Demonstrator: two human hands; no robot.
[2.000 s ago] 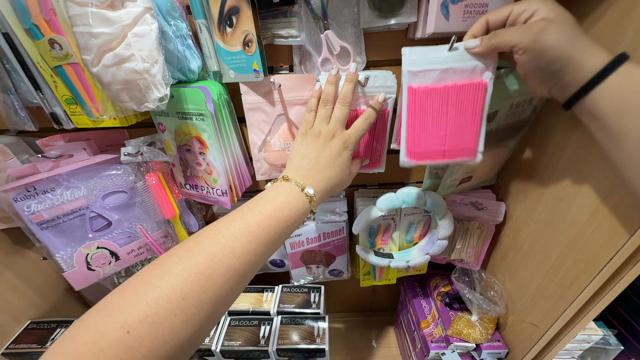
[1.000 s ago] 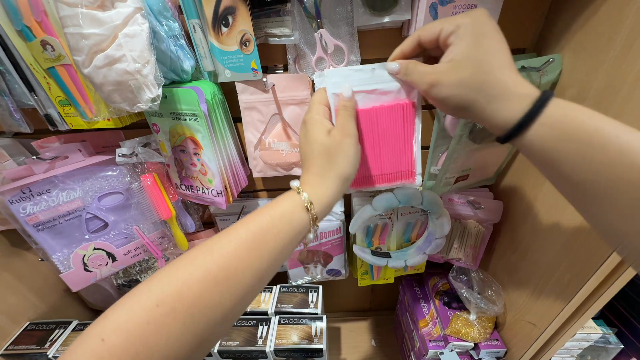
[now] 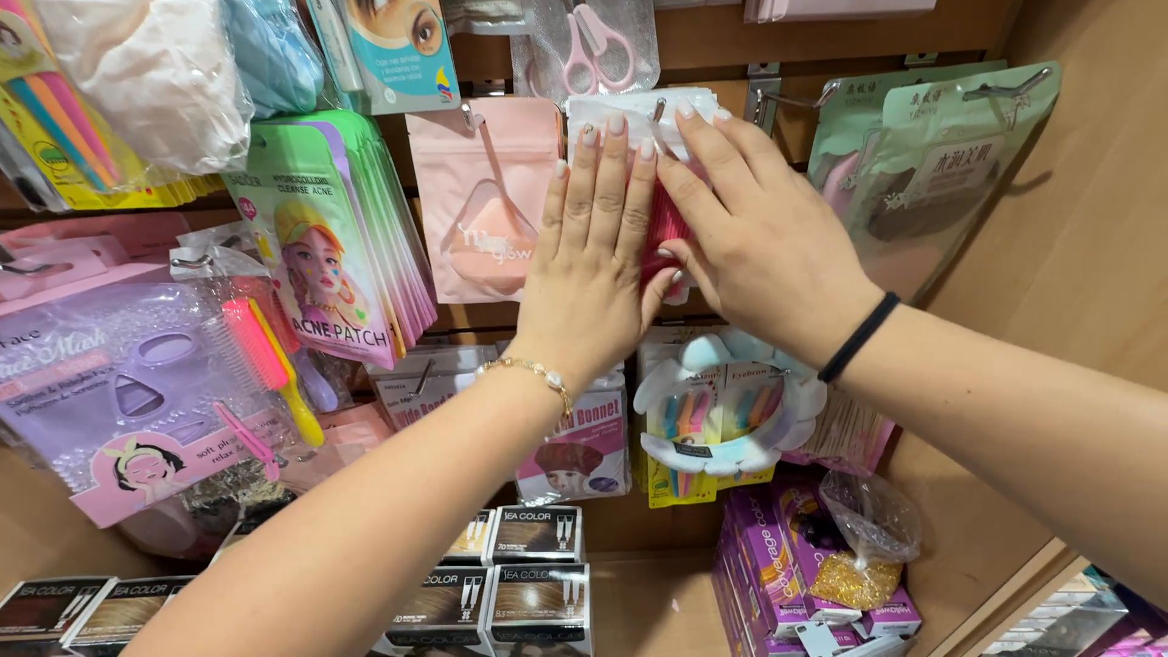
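Observation:
Clear bags of pink sticks (image 3: pixel 669 228) hang on a metal hook, mostly covered by both hands. My left hand (image 3: pixel 598 237) lies flat over their left part, fingers upward and slightly apart. Against their upper right part rests my right hand (image 3: pixel 762 210), its fingers spread near the hook tip. Neither hand is closed around a bag. Just left hangs a pink pouch with a powder puff (image 3: pixel 488 210). Above are packaged pink-handled scissors (image 3: pixel 598 55). A pale blue puffy headband (image 3: pixel 730 401) hangs below, in front of eyebrow razor packs.
Acne patch packs (image 3: pixel 328 246) and a purple face mask pack (image 3: pixel 137 365) hang at left. Green pouches (image 3: pixel 940 164) hang by the right wooden side panel. Hair color boxes (image 3: pixel 538 607) and purple boxes (image 3: pixel 776 566) stand on the lower shelf.
Two seconds ago my right hand held one bag of pink sticks at the right; it moved left to the hook, and that hand has let go. The view has moved closer.

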